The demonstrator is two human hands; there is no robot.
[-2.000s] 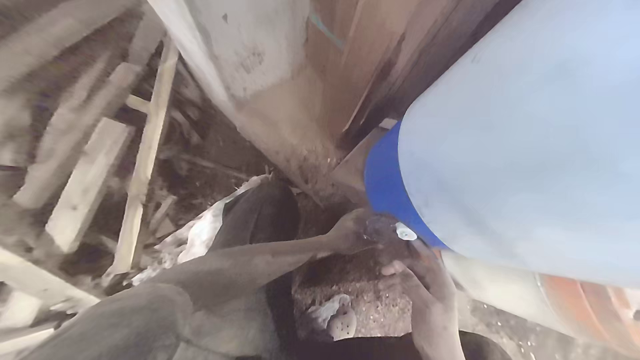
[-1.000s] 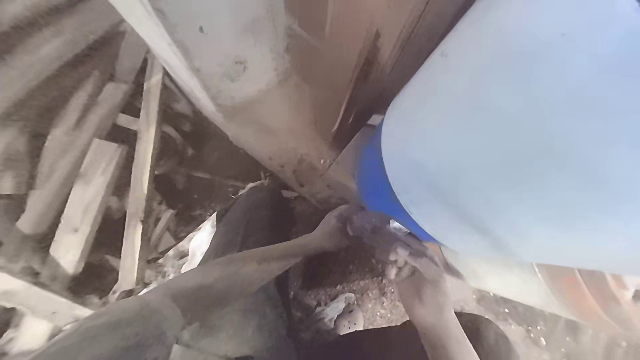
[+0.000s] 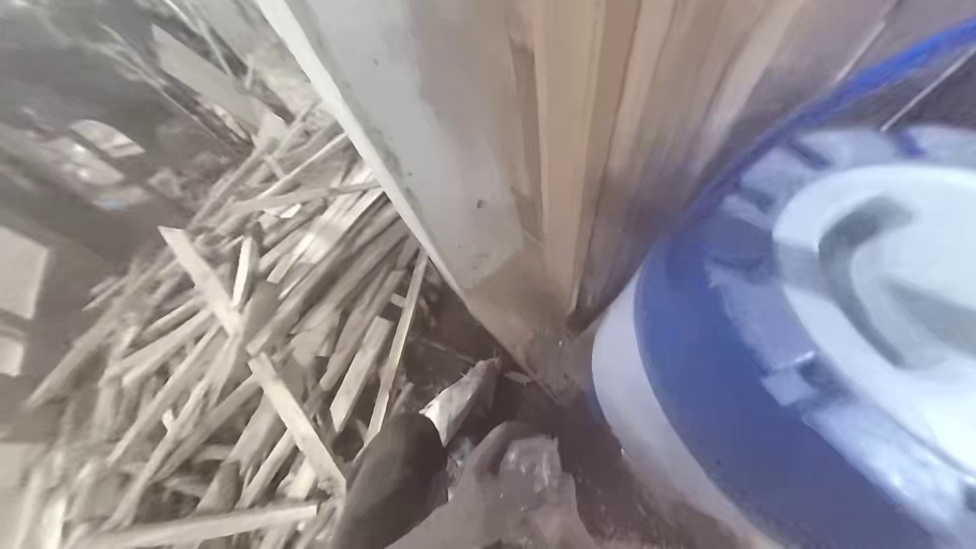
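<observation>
My hands point(image 3: 518, 480) seem to show as one blurred, greyish shape at the bottom centre, close to my dark-clothed knee point(image 3: 396, 476). A pale, shiny patch lies on that shape; I cannot tell which hand is which or what it is. To the right stands a large white and blue plastic drum point(image 3: 686, 381), with a round white lid point(image 3: 907, 290) on its top. The hands are left of the drum's lower side, and a gap of dark ground shows between.
A large heap of split wood and sticks point(image 3: 290, 335) covers the ground at left. A pale panel point(image 3: 457, 137) and brown wooden boards point(image 3: 572, 152) rise in the middle, behind the drum. A whitish torn scrap point(image 3: 461, 396) lies beyond my knee.
The view has shifted widely, bringing in more of the wood heap and the drum's lid. My hands, earlier together beside the drum's blue band around a small dark thing, are now low and blurred.
</observation>
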